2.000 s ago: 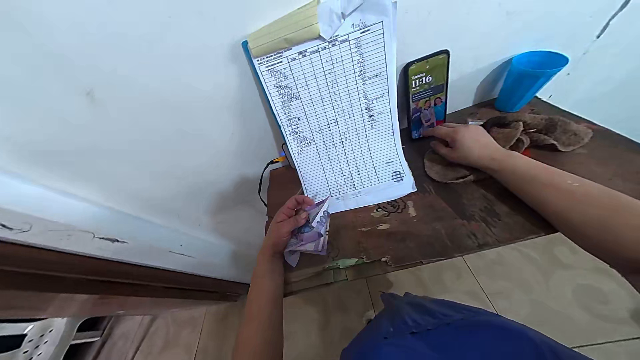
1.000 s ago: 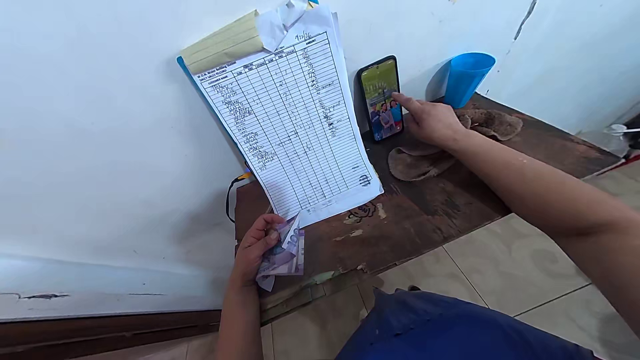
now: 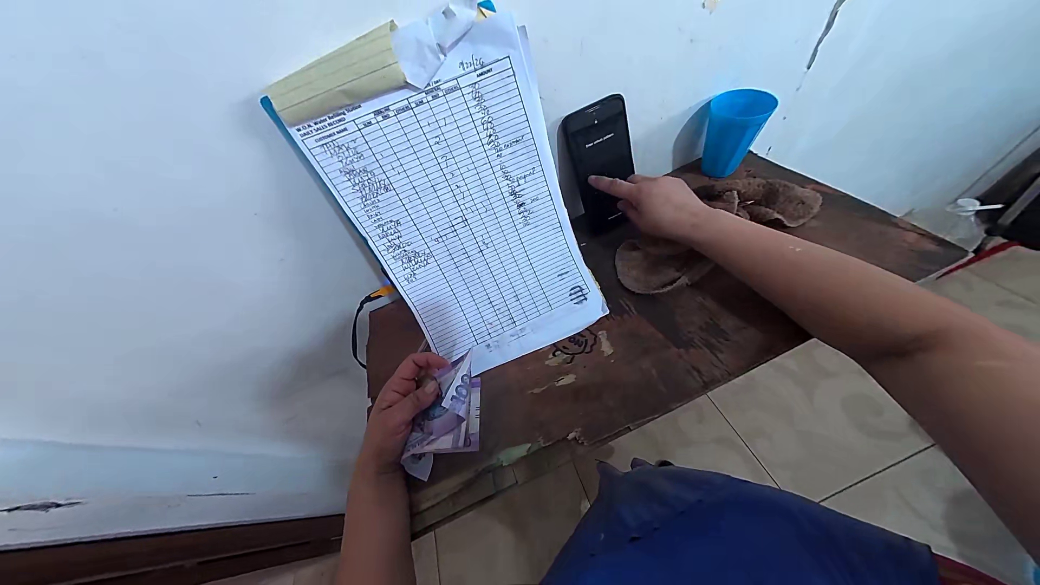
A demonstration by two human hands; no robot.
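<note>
My left hand (image 3: 408,406) is closed around several folded purple banknotes (image 3: 455,414) near the table's front left corner. My right hand (image 3: 654,203) reaches from the right, its index finger on the dark screen of a smartphone (image 3: 605,146) that leans upright against the wall. Nothing is held in this hand. Between the hands, a clipboard with a ruled record sheet (image 3: 487,268) bearing handwriting leans on the wall, its lower edge just above the banknotes. Yellow lined paper (image 3: 341,77) is folded over its top. Beneath my right wrist lies a brown cloth (image 3: 650,266).
A blue plastic cup (image 3: 735,134) stands against the wall at the back of the worn wooden table (image 3: 642,357). A black cable with a yellow part (image 3: 380,292) hangs at the table's left end. At the far right is a clear plastic container with a white spoon-like item (image 3: 971,205).
My right index finger has moved from the phone's lower part up onto its screen. The phone's screen has gone from a lit picture to a dark display. My left hand keeps the banknotes.
</note>
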